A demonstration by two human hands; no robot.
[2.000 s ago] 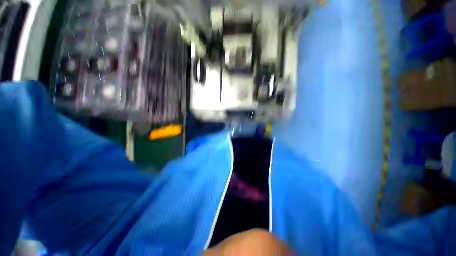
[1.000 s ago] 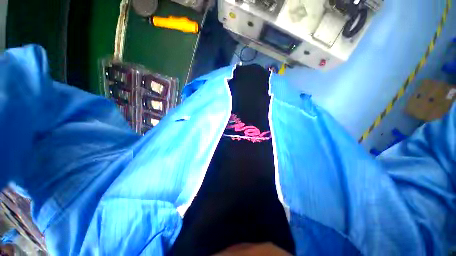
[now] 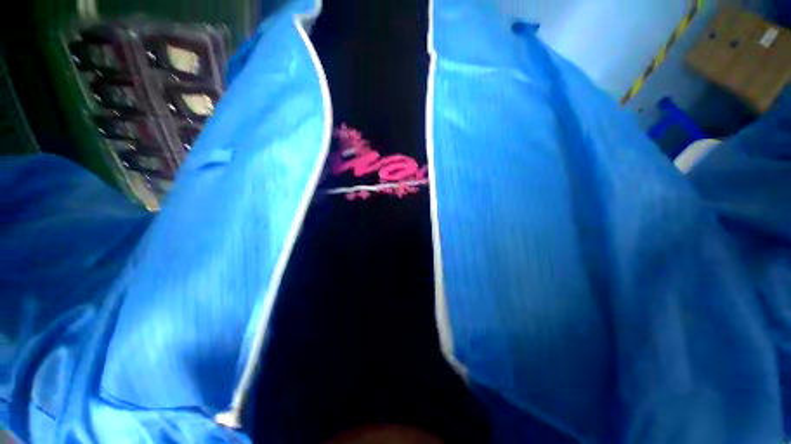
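No hand shows in the head view; my blue sleeves run out at the left and right edges, so neither hand can be seen. A clear working tray (image 3: 149, 74) lies on the green line at the upper left. It holds rows of dark device units (image 3: 184, 59), several with a pale label area. My jacket covers the tray's right side. The view is slightly blurred.
The green line (image 3: 43, 65) shows around the tray. At the upper right are the blue floor (image 3: 590, 35), yellow-black floor tape (image 3: 663, 54), a brown carton (image 3: 741, 56), a blue stool part (image 3: 676, 121) and a pale rounded object (image 3: 696, 154).
The view has tipped down towards my body. The machine, the orange-handled tool and the grey disc have left the picture. The tray now appears higher and further left.
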